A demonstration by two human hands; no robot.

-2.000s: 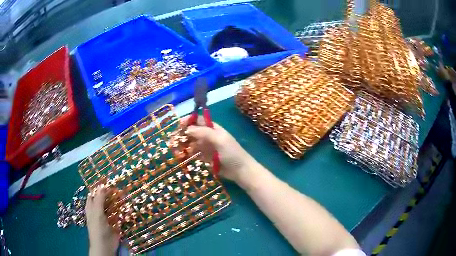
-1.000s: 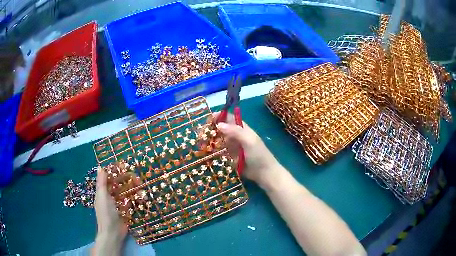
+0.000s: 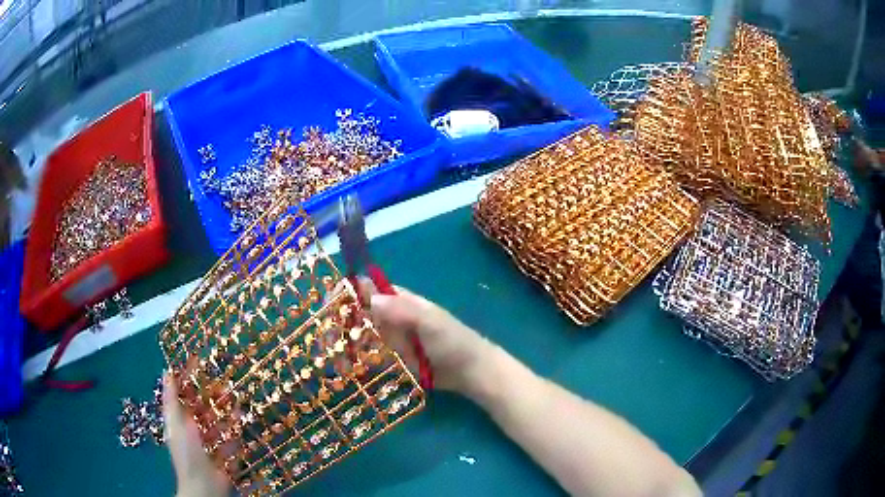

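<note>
My left hand (image 3: 194,442) grips the lower left edge of a gold sprue frame (image 3: 291,354), held tilted above the green mat; its fingers are partly behind the grid. My right hand (image 3: 422,335) holds red-handled sprue nippers (image 3: 353,238), jaws pointing up and away, beside the frame's right edge. Whether the right fingers also touch the frame is unclear. A small loose pile of cut parts (image 3: 141,419) lies on the mat, left of my left hand and partly hidden by it.
Behind stand a red bin (image 3: 155,228) and middle blue bin (image 3: 209,218) with loose parts, and a right blue bin (image 3: 592,102). At right are a gold frame stack (image 3: 587,223), silver frame stack (image 3: 742,286) and untidy gold heap (image 3: 767,116). Red handles (image 3: 63,354) show at left.
The gold frame has turned and tilted in my hands. My right hand and the nippers have shifted left and lower, with the jaws now angled more to the left. The camera view has also shifted.
</note>
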